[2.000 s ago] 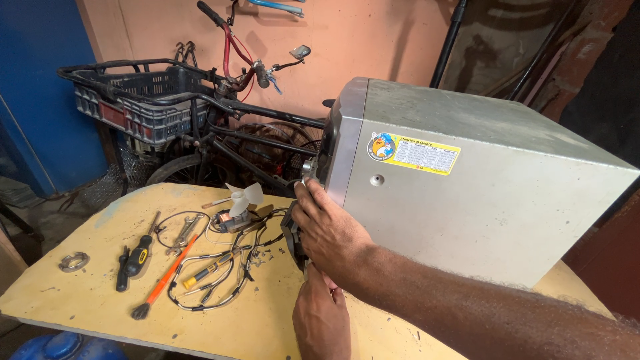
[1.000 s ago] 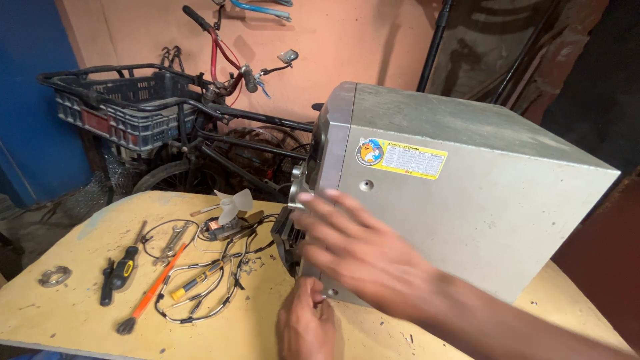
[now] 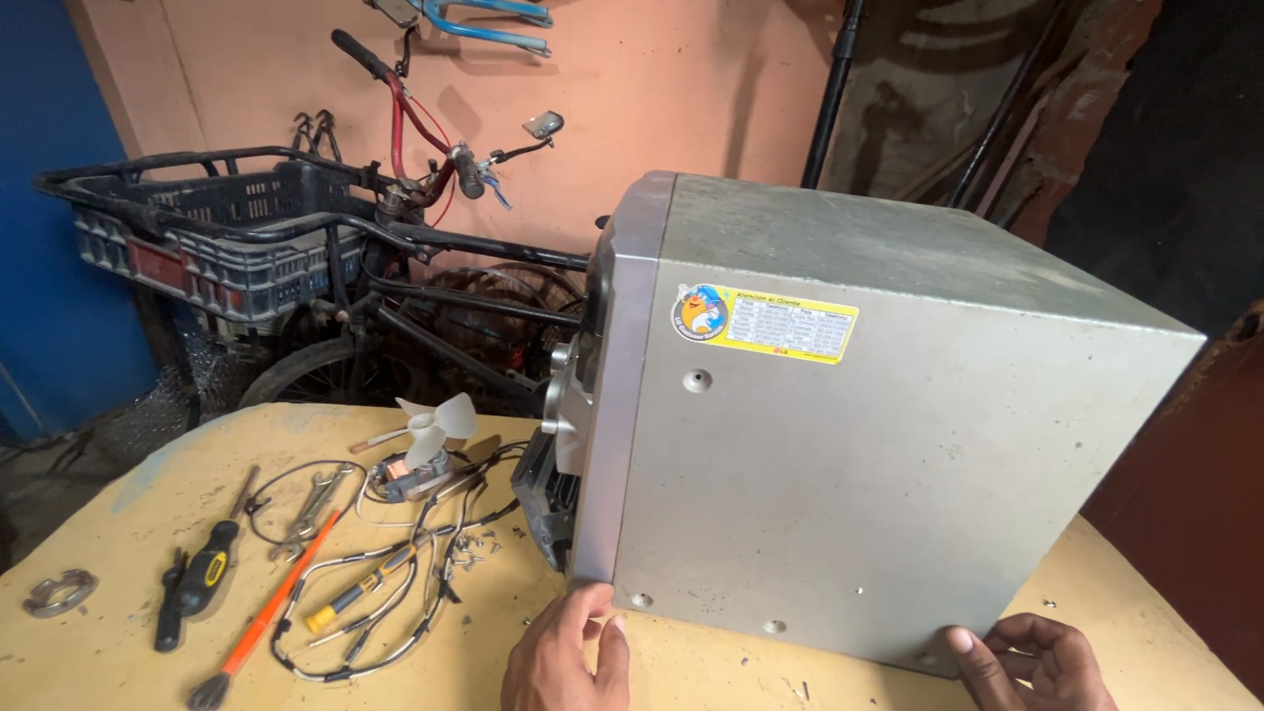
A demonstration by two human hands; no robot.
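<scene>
A large grey metal appliance housing [image 3: 839, 474] with a yellow sticker stands on the yellow table [image 3: 691, 657]. My left hand [image 3: 568, 652] touches its lower front corner, thumb and forefinger apart. At the lower rear corner, my right hand [image 3: 1037, 662] rests its thumb against the side panel, fingers curled; whether it grips the edge is unclear. Knobs [image 3: 558, 390] stick out from the front, and a dark part [image 3: 545, 494] juts out below them. A small motor [image 3: 410, 476] with a white fan blade [image 3: 434, 427] lies left of the housing, beside a looped wiring harness [image 3: 430, 592].
On the table's left lie a black-and-yellow screwdriver [image 3: 209, 568], wrenches [image 3: 318, 504], an orange-handled brush [image 3: 267, 607], a yellow-handled screwdriver [image 3: 360, 590], a metal ring [image 3: 61, 592] and loose screws [image 3: 477, 549]. Behind stands a bicycle [image 3: 444, 235] with a plastic crate [image 3: 217, 257].
My right hand has moved from the front of the housing to its lower rear corner. My left hand stays near the lower front corner.
</scene>
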